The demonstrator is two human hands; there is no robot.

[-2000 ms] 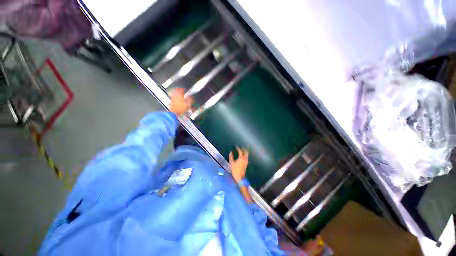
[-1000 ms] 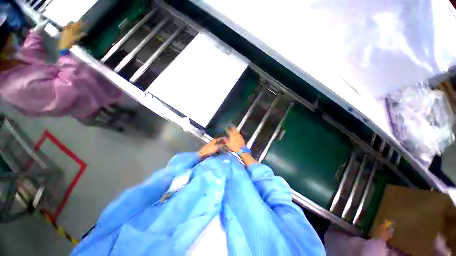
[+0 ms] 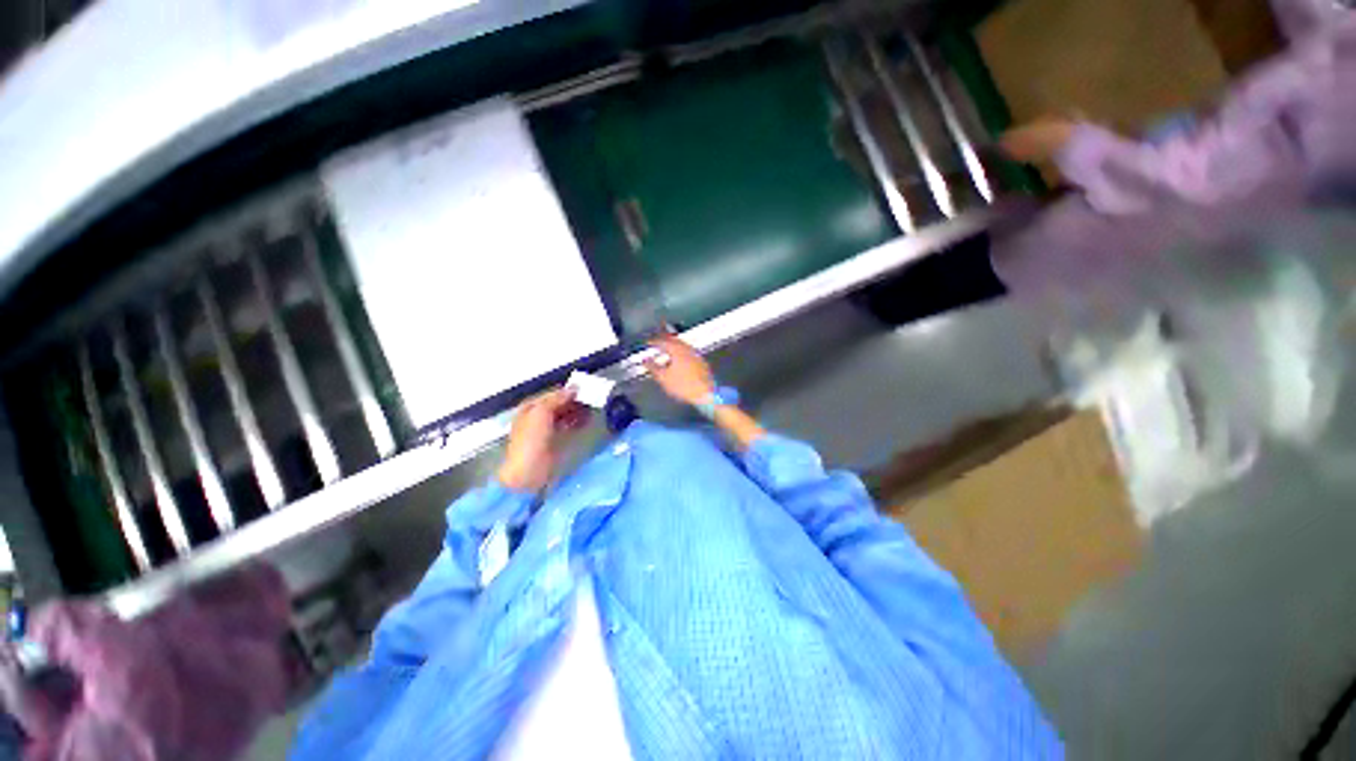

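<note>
A small white label [image 3: 591, 390] is at the fingers of my left hand [image 3: 537, 434], in front of my chest near the conveyor rail. My right hand [image 3: 683, 372] is beside it at the rail; its fingers are curled and blurred, and I cannot tell whether they hold anything. A flat silver-white metal-cased unit [image 3: 469, 260] lies on the conveyor just beyond my left hand. Neither hand touches the unit's top face.
Steel rollers [image 3: 208, 402] run to the left, and a green conveyor plate [image 3: 759, 171] lies right of the unit. A person in pink [image 3: 1190, 164] reaches to a carton [image 3: 1101, 67] at the right. Another pink sleeve [image 3: 179, 654] is lower left. A brown carton [image 3: 1026, 520] is on the floor.
The view has swung toward the right. The unit now lies in front of me. My hands have come apart slightly, and the white label now shows at my left fingers.
</note>
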